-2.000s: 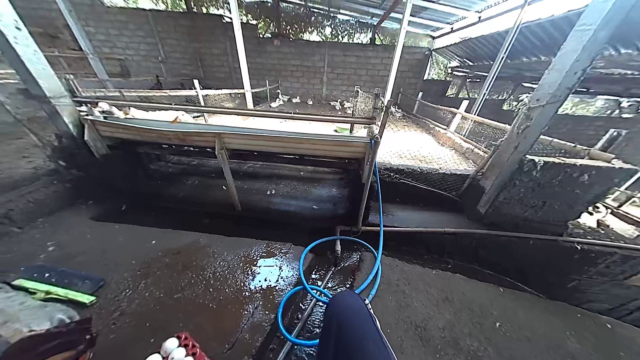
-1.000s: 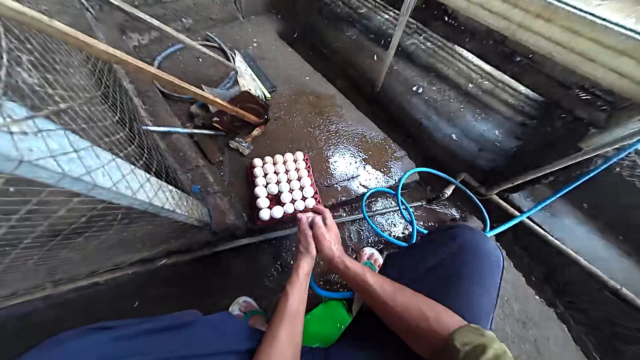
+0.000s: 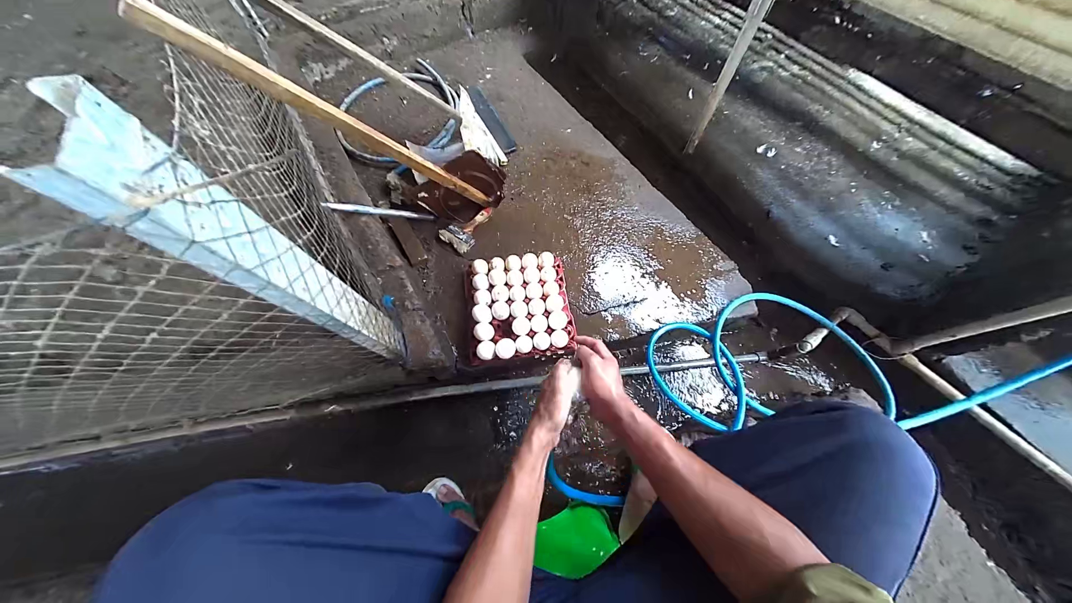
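My left hand [image 3: 554, 399] and my right hand [image 3: 600, 378] are close together just below the near right corner of a red egg tray [image 3: 572, 322]. Between them shows something white and rounded, partly covered by the fingers; it looks like an egg [image 3: 573, 383]. Rows of white eggs [image 3: 517, 293] fill most of the tray, and one cup in the second row from the near edge holds no egg. Below my hands, between my legs, lies a bright green plastic item [image 3: 574, 538], partly hidden by my left forearm.
A light blue hose [image 3: 722, 360] loops on the wet floor to the right, by a metal pipe [image 3: 682, 365]. Wire netting [image 3: 167, 335] and a pale metal post [image 3: 226, 226] stand left. A wooden handle [image 3: 318, 105] slants down to a rusty blade [image 3: 469, 186] behind the tray.
The view has swung down from the pens to the floor and my hands. Since one second ago my hands have stayed together, now slightly nearer to me and off the tray's corner.
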